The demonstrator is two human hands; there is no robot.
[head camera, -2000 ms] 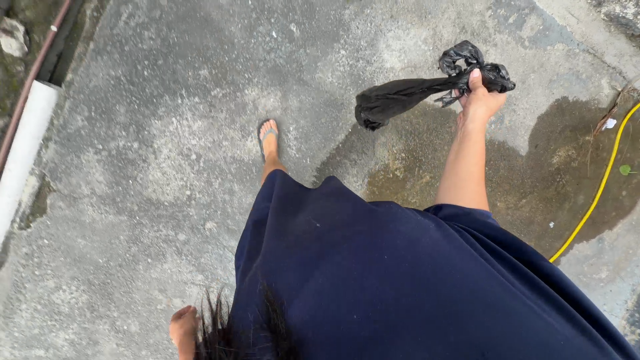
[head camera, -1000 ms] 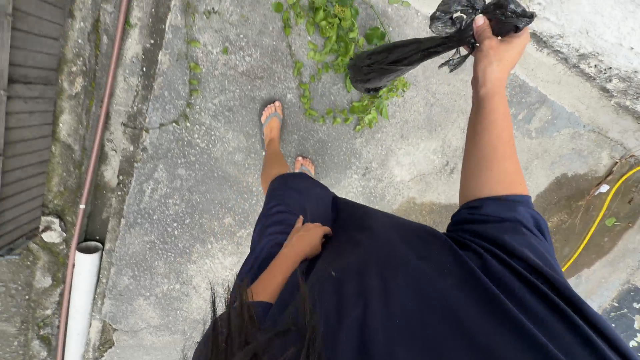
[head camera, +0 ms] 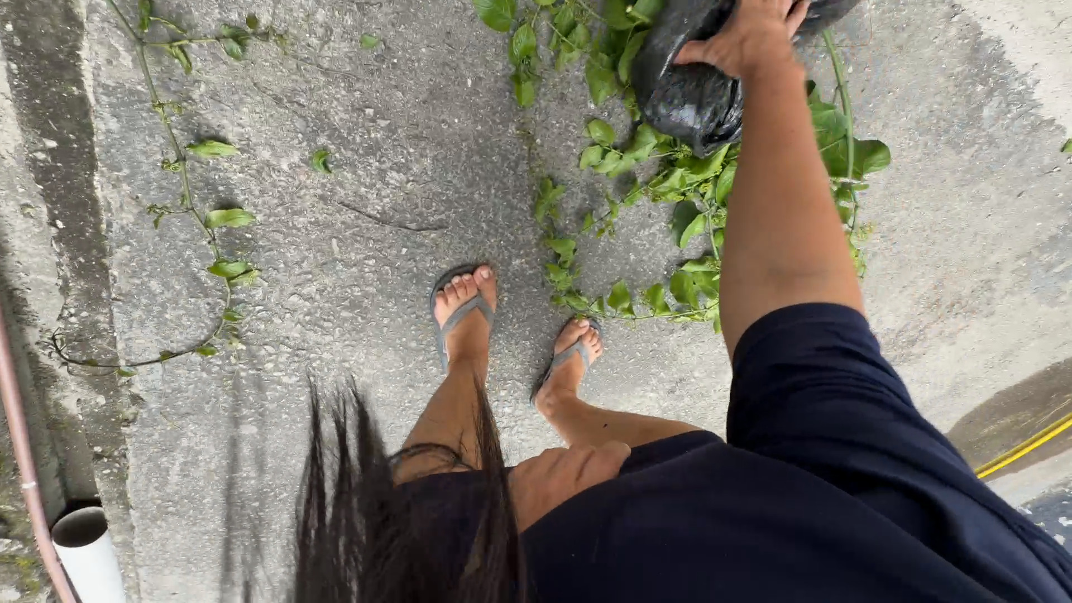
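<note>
At the top right, my right hand [head camera: 749,38] is on a black plastic bag [head camera: 691,92], its thumb and fingers spread over the plastic. The bag is over a heap of green leafy vines [head camera: 687,184] on the concrete, and part of it runs past the top edge of the view. My left hand [head camera: 569,473] lies low against the dark blue garment [head camera: 712,519], near my thigh. Its fingers are partly hidden, so whether it grips the cloth does not show.
A thin vine [head camera: 180,159] trails over the rough concrete [head camera: 335,226] on the left. Beyond it are a white pipe [head camera: 92,561] and a reddish pipe [head camera: 21,444] along a gutter. A yellow hose [head camera: 1026,448] crosses a wet patch at the right. Both feet wear grey flip-flops.
The black bag, held out by its bunched top a second ago, is now over the vines with my right hand spread on it. The view has moved toward the vines.
</note>
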